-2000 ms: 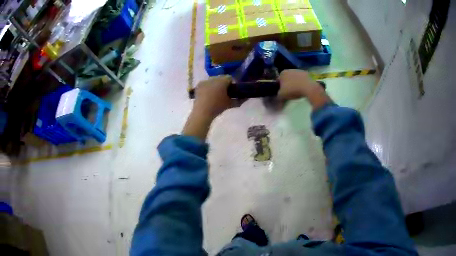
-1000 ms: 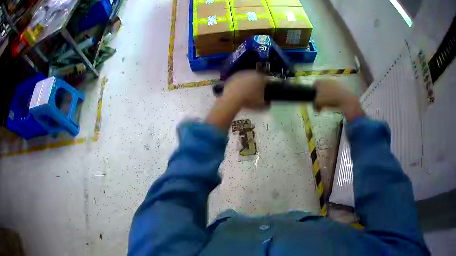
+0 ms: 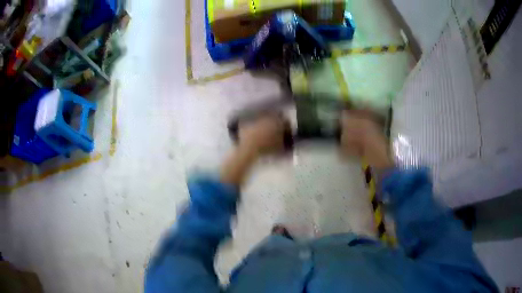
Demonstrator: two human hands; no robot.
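Observation:
The black pallet jack handle (image 3: pixel 317 117) is blurred in front of me. My left hand (image 3: pixel 263 134) is closed on its left part and my right hand (image 3: pixel 363 133) on its right part. The dark arm runs from the handle to the blue pallet jack body (image 3: pixel 286 31) ahead. Loaded cartons (image 3: pixel 240 26) with yellow-green tape stand behind it on a blue plastic pallet (image 3: pixel 222 51), cut off by the top edge. The forks are hidden.
A light blue stool (image 3: pixel 66 123) with a white top stands beside a blue bin (image 3: pixel 26 134) on the left. A cluttered rack (image 3: pixel 68 54) is at the upper left. Yellow-black tape (image 3: pixel 376 206) runs along the right, beside a pale ribbed surface (image 3: pixel 441 109).
The handle and both hands are lower in view, nearer my body. The cartons, pallet and jack body have shifted up and left in the picture. Both hands still grip the handle.

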